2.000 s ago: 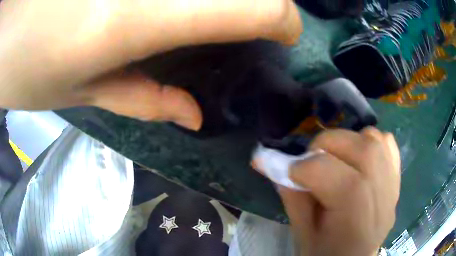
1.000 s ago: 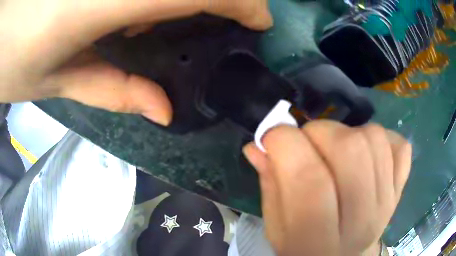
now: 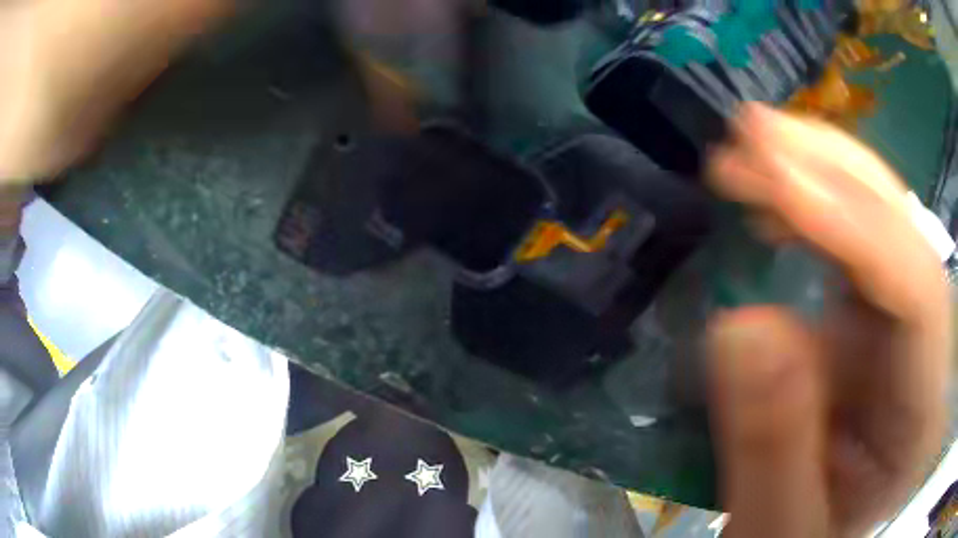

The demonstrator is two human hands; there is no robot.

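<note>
A dark display module (image 3: 467,194) with a zigzag orange flex cable (image 3: 573,240) lies in a dark plate-like jig (image 3: 347,210) on the green mat. My left hand (image 3: 89,79) is a blur at the upper left, cut off by the edge, off the jig; its grip cannot be told. My right hand (image 3: 840,284) is at the right, thumb and forefinger apart with nothing between them. Its forefinger tip is at the near end of the stacked panels (image 3: 725,74). A white wipe (image 3: 930,226) shows at the outer side of my right hand; whether held is unclear.
Orange tails (image 3: 840,89) stick out from the panel row at the upper right. A dark part is cut off at the top edge. The mat's curved front edge (image 3: 389,394) runs below the jig. Small pale scraps lie near it. My clothing with two stars is below.
My left hand has let go of the jig and moved up and left. My right hand has moved right and up, off the module, and its fingers have spread. The module is uncovered.
</note>
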